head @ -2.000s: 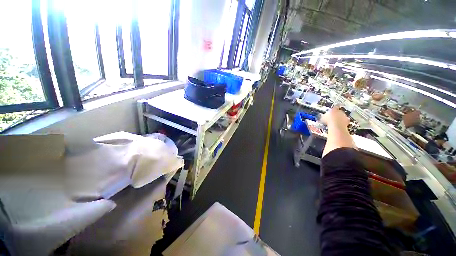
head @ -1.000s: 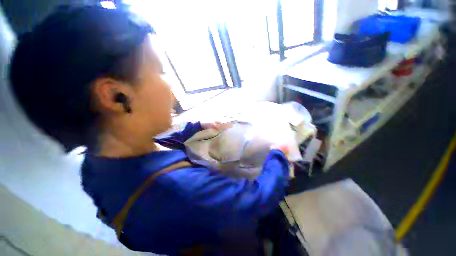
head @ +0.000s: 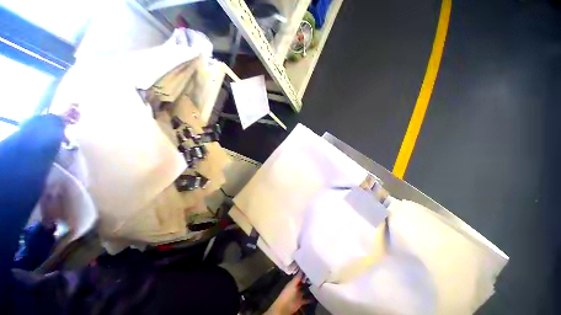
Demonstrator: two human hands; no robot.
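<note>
A pile of off-white cover panels (head: 295, 178) lies on a low stand at the lower right. A top panel (head: 338, 231) is folded and blurred, with a flat grey patch (head: 367, 206) on it. A bare hand, apparently my left hand (head: 293, 298), is at the bottom edge of the picture, at the near left corner of this pile. Its fingers are partly hidden at the panel edges, so its grip cannot be told. My right hand is not in view.
A seated person's blue sleeve (head: 24, 166) and hand (head: 71, 114) are at the left, by a large fanned pile of panels (head: 126, 147) with black tags (head: 192, 151). White shelving (head: 267, 55) stands at the top. A yellow floor line (head: 424, 92) runs along the aisle.
The view has swung from the aisle, past the seated person, and down to the two panel piles. The dark-sleeved arm reaching out at the right is gone; a hand now shows at the bottom.
</note>
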